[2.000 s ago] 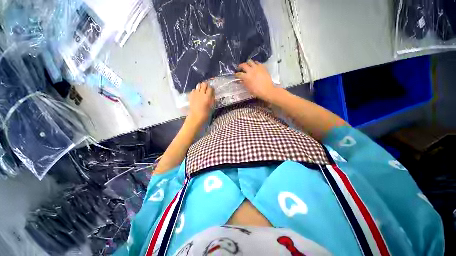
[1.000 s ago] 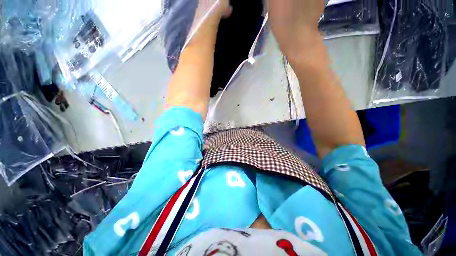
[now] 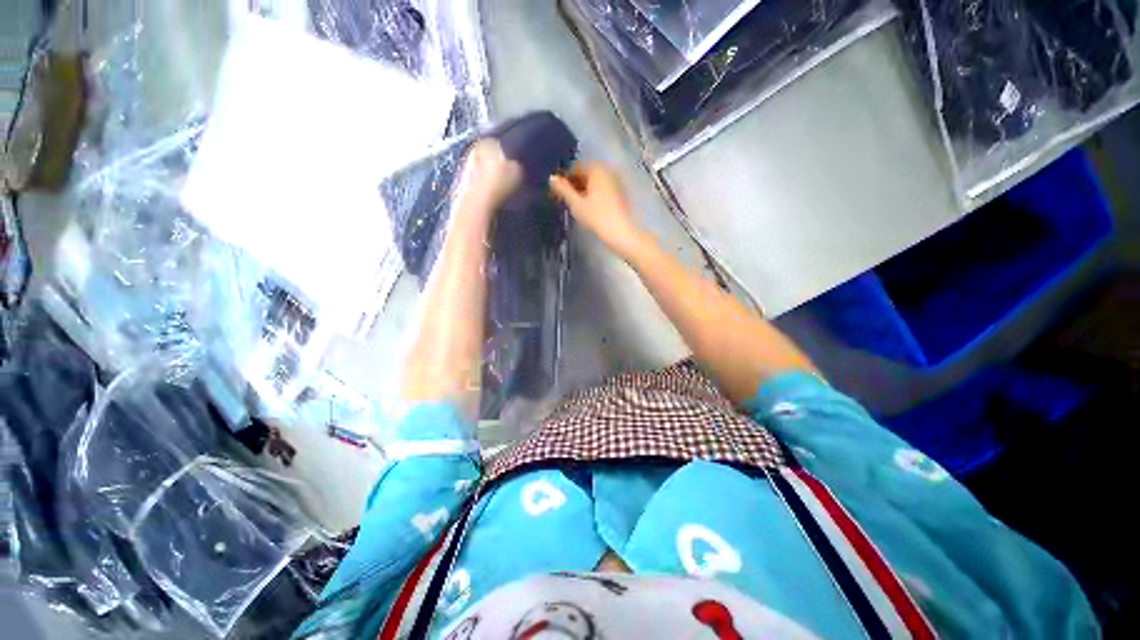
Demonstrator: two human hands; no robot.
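A dark folded garment (image 3: 540,140) lies partly in or under a clear polybag (image 3: 530,331) on the pale table in front of me. The plastic reaches down towards the table's front edge. My left hand (image 3: 490,173) is at the garment's upper left side with its fingers curled on garment or plastic; the exact hold is blurred. My right hand (image 3: 590,198) is at its upper right side, with thumb and fingertips close together at the garment's edge. Whether they pinch anything is unclear.
Whitish empty polybags (image 3: 313,163) are piled at the left. Bagged dark garments (image 3: 1025,94) lie at the back right, and more (image 3: 206,538) at the lower left. A blue crate (image 3: 988,269) stands below the table edge at the right.
The flat bagged garment before me has gone from there; a dark garment with plastic now lies in its place. Both hands have drawn back from the far side of the table. The view has shifted.
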